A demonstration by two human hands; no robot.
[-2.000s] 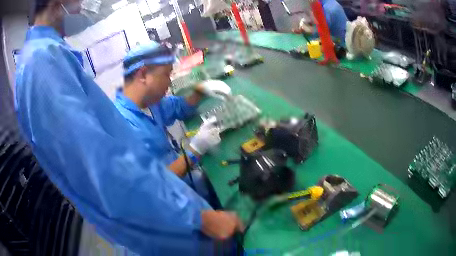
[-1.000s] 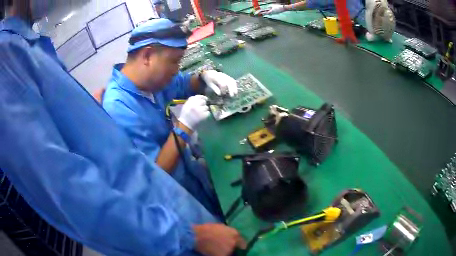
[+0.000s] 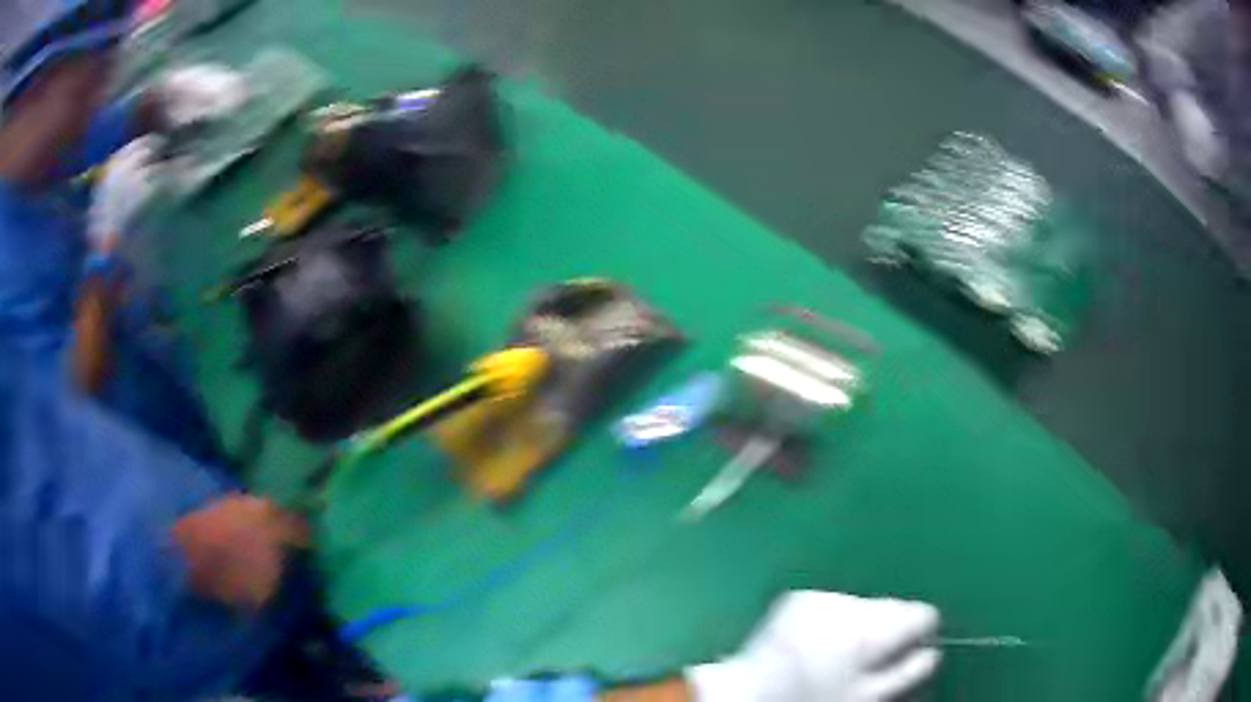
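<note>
Everything is blurred. My left hand (image 3: 830, 650), in a white glove, is at the bottom edge, reaching in from the left. Its fingers are closed on a thin silver solder wire (image 3: 985, 640) that sticks out to the right. The solder spool (image 3: 796, 370) stands on the mat ahead of this hand. Left of it is the soldering iron stand (image 3: 604, 329) with a yellow-brown sponge tray (image 3: 497, 453). The soldering iron's yellow end (image 3: 510, 373) lies by the stand. My right hand is not in view.
Two black fan-like housings (image 3: 336, 329) stand at left. A person's bare hand (image 3: 236, 549) and blue sleeve are at lower left; another person's gloved hands are at upper left. A circuit board (image 3: 967, 226) sits on the dark belt (image 3: 768, 124). A whitish item (image 3: 1200, 642) is at lower right.
The view has swung right and down, so the bench things now show further left and higher. My gloved left hand with the wire has come into view at the bottom.
</note>
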